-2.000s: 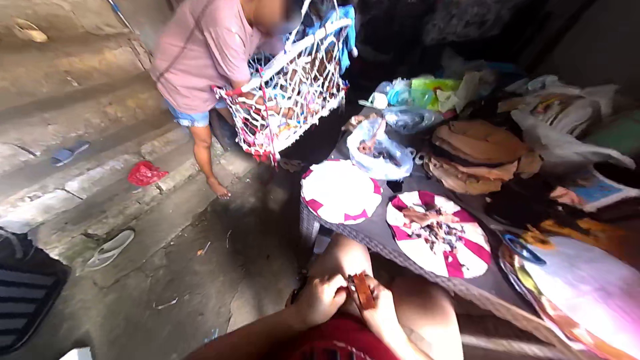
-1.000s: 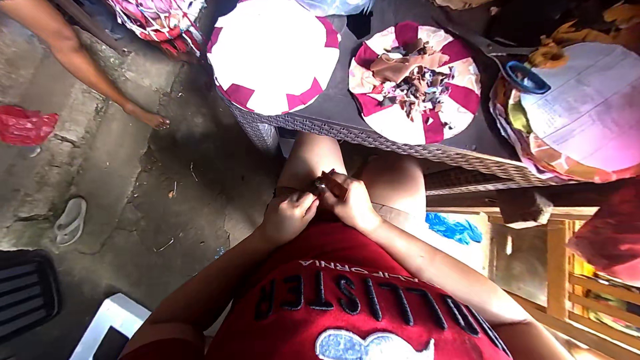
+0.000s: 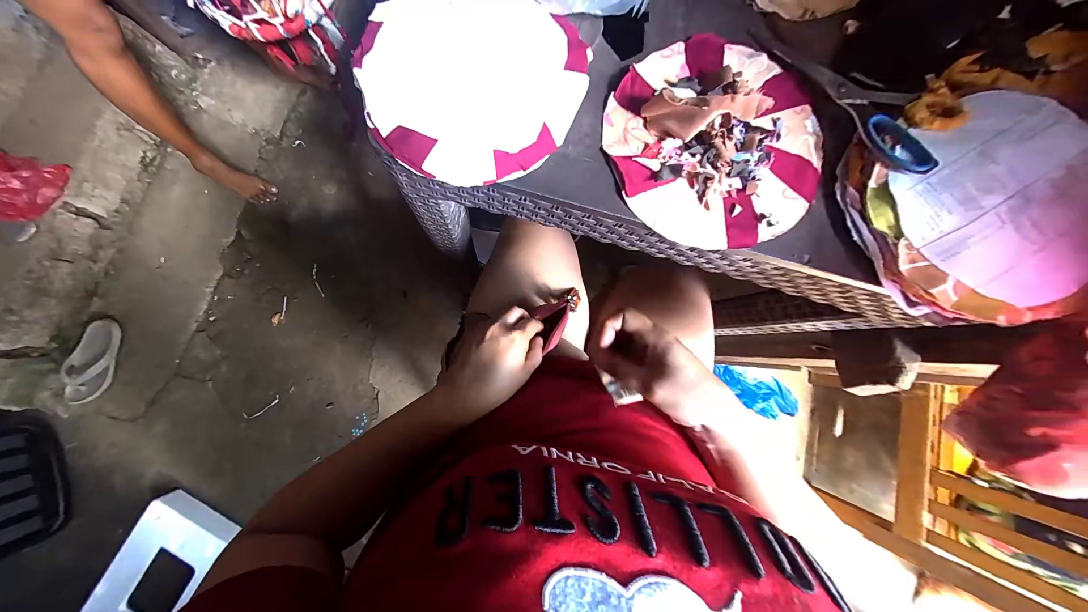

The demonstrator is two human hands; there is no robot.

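Observation:
My left hand [image 3: 497,357] grips a small dark red pouch [image 3: 554,325] by its side, above my thigh; the pouch gapes, with a metal clasp at its far end. To the right, my right hand [image 3: 650,361] is curled, with a small pale piece [image 3: 625,392], perhaps folded paper, at its lower edge. Beyond my knees, a round pink-and-white fabric piece [image 3: 769,200] on the table bears small cloth scraps [image 3: 722,140]. Left of it lies another round fabric piece [image 3: 476,85], mostly white with dark pink patches.
A dark woven-edge table [image 3: 544,202] stands in front of me. Scissors [image 3: 901,146] with a blue handle rest near stacked round pieces [image 3: 1003,204] at the right. Another person's bare leg [image 3: 136,93], a slipper [image 3: 92,361] and a red plastic bag [image 3: 30,185] are at the left.
My hands, together one second ago, are now apart, and the pouch shows open in my left hand. The view has tilted down since two seconds ago.

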